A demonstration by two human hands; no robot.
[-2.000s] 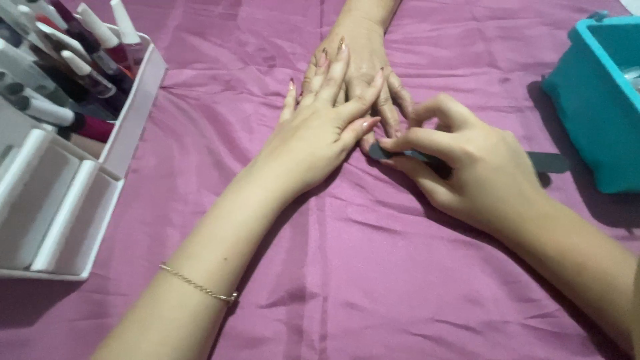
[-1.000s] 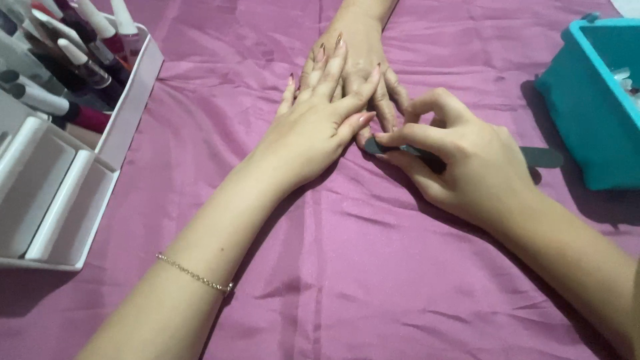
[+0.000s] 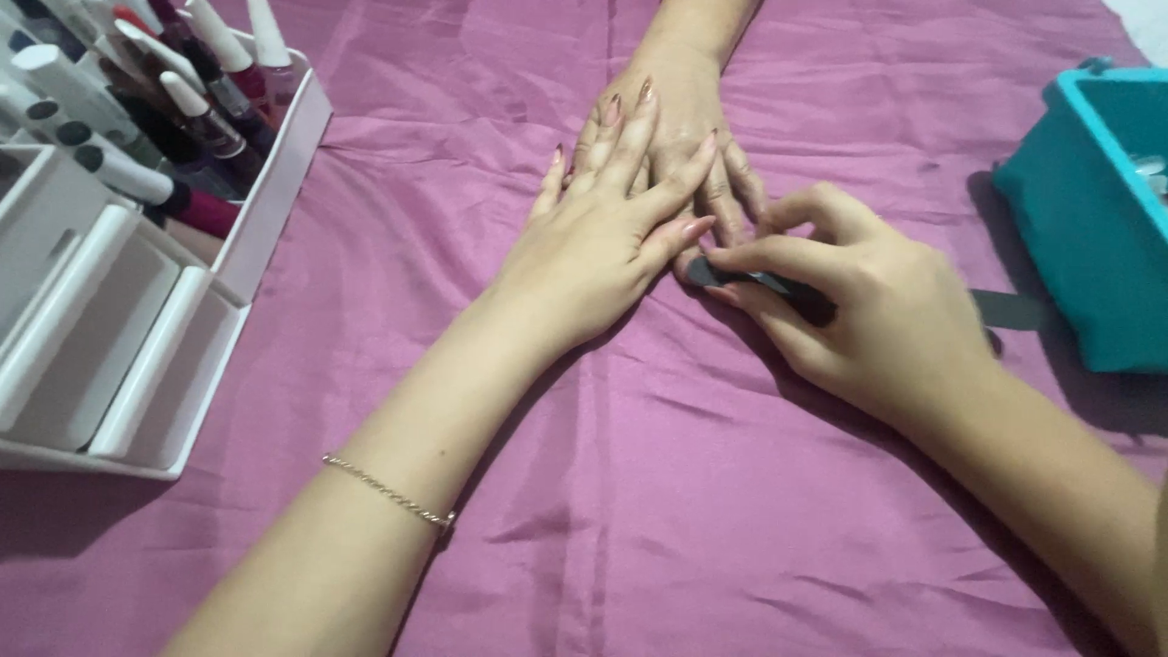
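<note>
Another person's hand [image 3: 686, 109] lies palm down on the pink satin cloth [image 3: 693, 474], coming in from the top. My left hand [image 3: 598, 219] rests over it, its spread fingers covering part of its back and fingers; my thumb and index finger are beside one of its fingers. A chain bracelet is on my left wrist. My right hand [image 3: 876, 292] pinches a dark nail file [image 3: 1004, 310] between thumb and fingers. The file's rounded end is at the tip of the other person's finger nearest me, while its far end sticks out past my right hand.
At the left stands a white plastic organizer [image 3: 274, 201] with nail polish bottles [image 3: 205, 119] and low compartments. A teal plastic basket [image 3: 1058, 228] with small items inside is at the right, near the file's far end. Folds run across the cloth.
</note>
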